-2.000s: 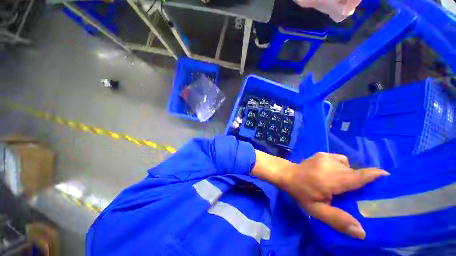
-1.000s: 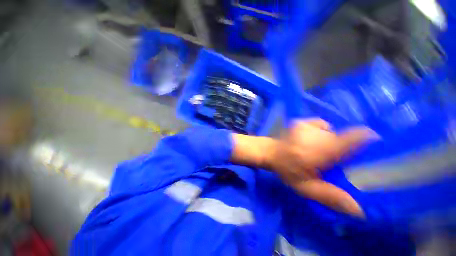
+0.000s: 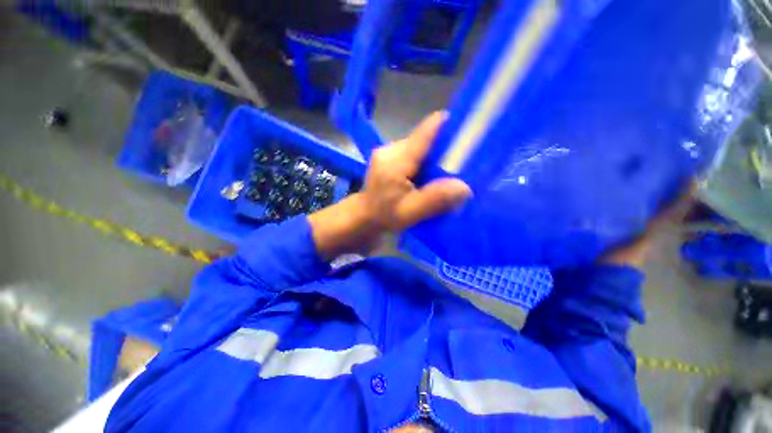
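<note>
A large blue bin-like object (image 3: 584, 144), blurred, with a pale stripe along one side, is held up in front of my chest. My left hand (image 3: 398, 190) grips its near left corner between thumb and fingers. My right hand (image 3: 656, 232) is at its lower right side, with the fingers mostly hidden. Clear plastic (image 3: 728, 93) shows at its right side. A blue leg-like bar (image 3: 360, 106) runs up beside my left hand; whether it is joined to the held object is unclear.
A blue bin (image 3: 207, 190) with rows of small black assemblies (image 3: 292, 186) stands at left, beside a smaller blue bin (image 3: 140, 135) holding a clear bag. A blue stool (image 3: 326, 42) is behind. A blue grid surface (image 3: 499, 281) lies below. Yellow-black tape (image 3: 110, 227) crosses the floor.
The view has swung right. The large blue object now fills the upper middle. My left hand, earlier with fingers spread, now grips its corner. My right forearm has come into view.
</note>
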